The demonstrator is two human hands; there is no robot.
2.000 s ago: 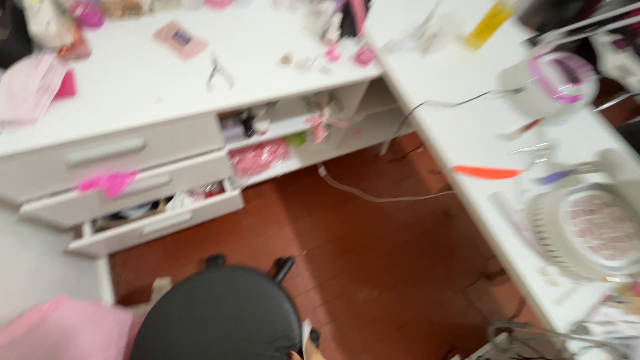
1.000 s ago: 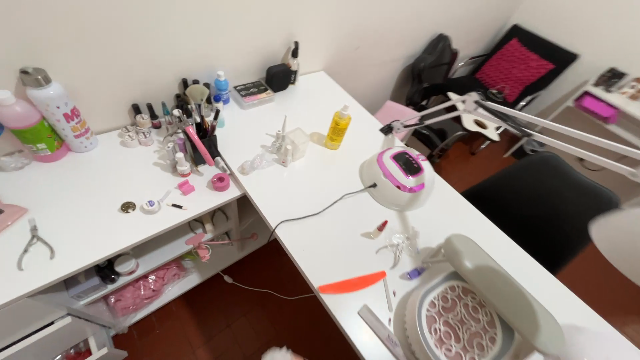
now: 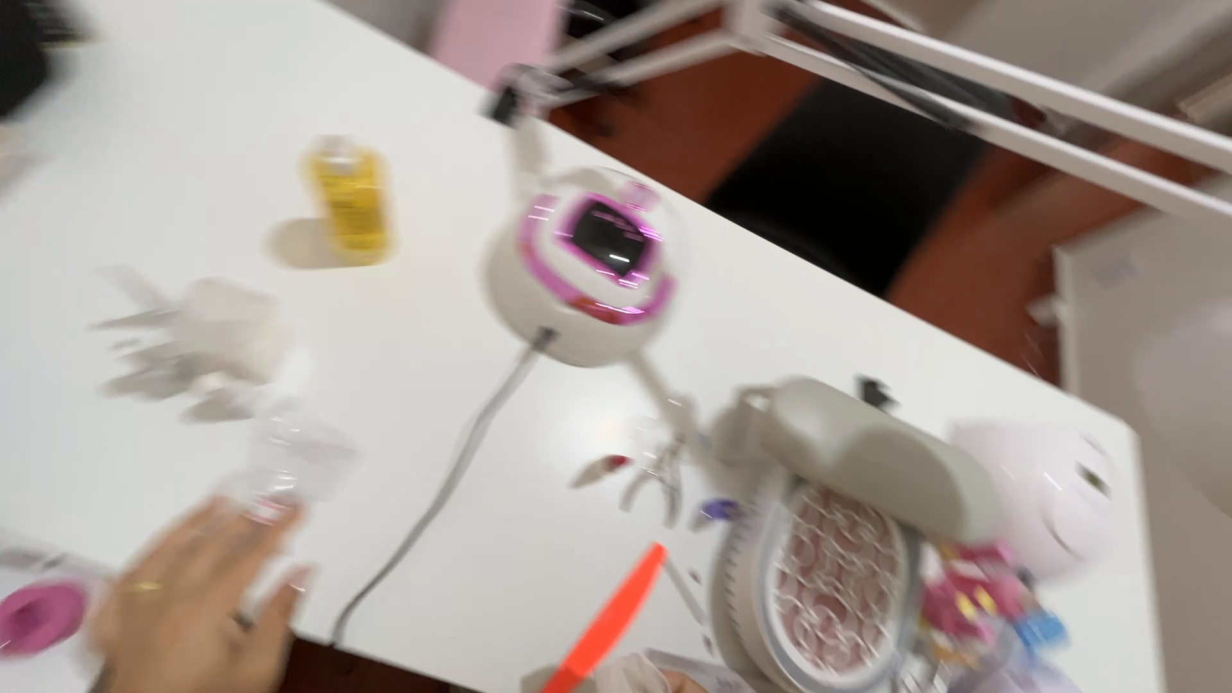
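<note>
My left hand point(image 3: 207, 597), wearing rings, reaches over the white desk at the lower left. Its fingertips are at a crumpled clear plastic bag point(image 3: 296, 452); blur hides whether they grip it. At the bottom edge a small part of my right hand point(image 3: 681, 681) shows beside a pale cloth-like thing point(image 3: 630, 674), near an orange-red nail file point(image 3: 611, 616). What it holds cannot be made out. Beyond the left hand are a whitish container point(image 3: 231, 327) with blurred metal tools and a bottle of yellow liquid point(image 3: 353, 207). A white and pink nail lamp point(image 3: 587, 265) stands mid-desk.
A grey cable point(image 3: 462, 462) runs from the lamp over the desk's front edge. At the right are a nail dust collector point(image 3: 833, 587), metal nippers point(image 3: 659, 481) and colourful packets point(image 3: 977, 597). A white lamp arm point(image 3: 1011, 77) crosses above. A pink roll point(image 3: 40, 616) lies left.
My left hand has come into view at the plastic bag, and part of my right hand shows at the bottom edge. The view has moved closer to the desk.
</note>
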